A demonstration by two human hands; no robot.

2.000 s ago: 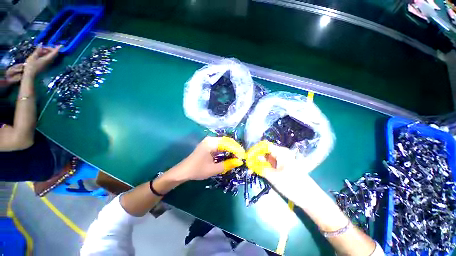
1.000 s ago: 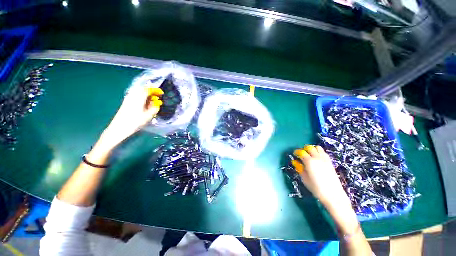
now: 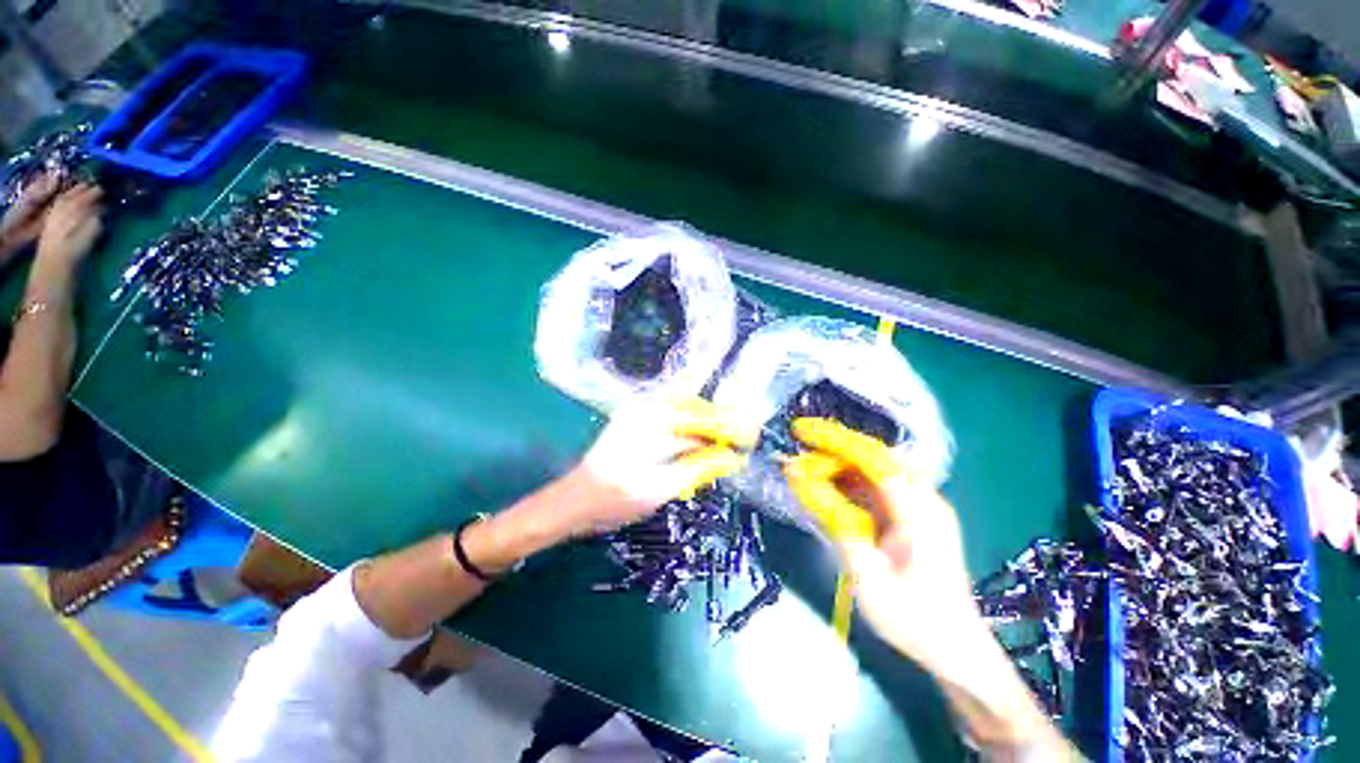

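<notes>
My left hand (image 3: pixel 656 459), with yellow finger cots, is in front of the left clear plastic bag (image 3: pixel 570 316), fingertips pinched together. My right hand (image 3: pixel 873 499), also with yellow finger cots, is over the front of the right clear plastic bag (image 3: pixel 922 415). The fingertips of both hands face each other with a small gap. A tiny part seems to show at the right fingertips; what the left fingertips hold is too small to tell. Both bags are open and hold dark small parts. A pile of black-silver assembled pieces (image 3: pixel 689 559) lies below the hands, partly hidden by them.
A blue tray (image 3: pixel 1107 447) heaped with black-silver parts stands at the right, loose parts (image 3: pixel 1044 596) beside it. Another pile (image 3: pixel 231 254) and a second blue tray (image 3: pixel 276 67) are at the left, near another person's hands and arm. A metal rail (image 3: pixel 448 187) runs behind the bags.
My left hand has left the left bag and my right hand has left the loose parts; both have come together before the bags. The camera view has swung left.
</notes>
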